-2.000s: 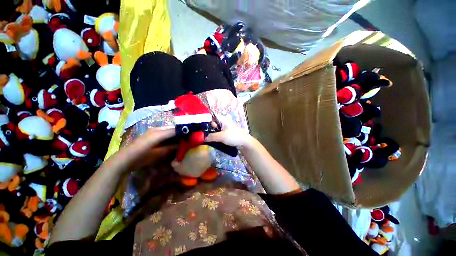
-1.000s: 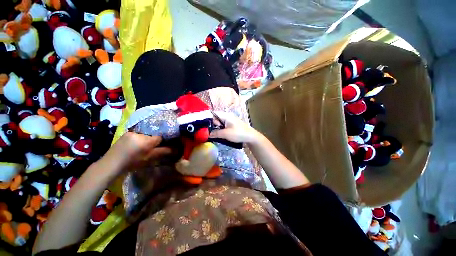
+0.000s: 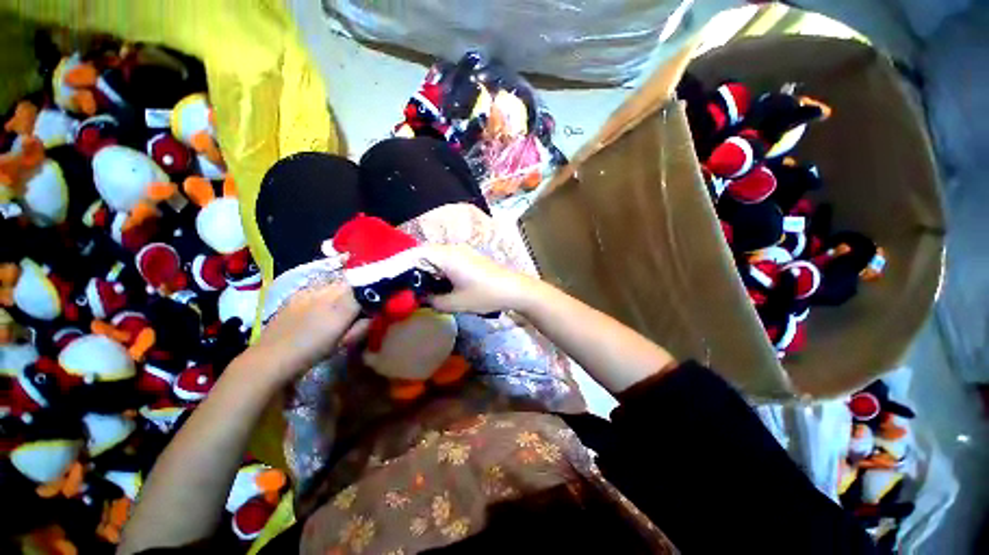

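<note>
A plush penguin [image 3: 412, 345] with a cream belly and orange feet sits upright on my lap, facing up toward me. It wears a red Santa hat [image 3: 374, 241] with a white band, and a red scarf [image 3: 384, 325]. My left hand [image 3: 315, 323] holds its side at the head and neck. My right hand [image 3: 469, 280] holds the other side of the head, fingers at the hat band. Whether the right hand also holds a small tool is hidden by the fingers.
A yellow sack [image 3: 255, 108] full of penguins lies at left. A cardboard carton [image 3: 618, 244] with penguins stands at right. A clear bag of penguins [image 3: 493, 119] lies ahead on the floor. A white bag with penguins [image 3: 808, 439] is at lower right.
My left hand has come back up from beside the toy to its neck and side. The penguin's head and hat have tilted and shifted slightly left. The view has shifted.
</note>
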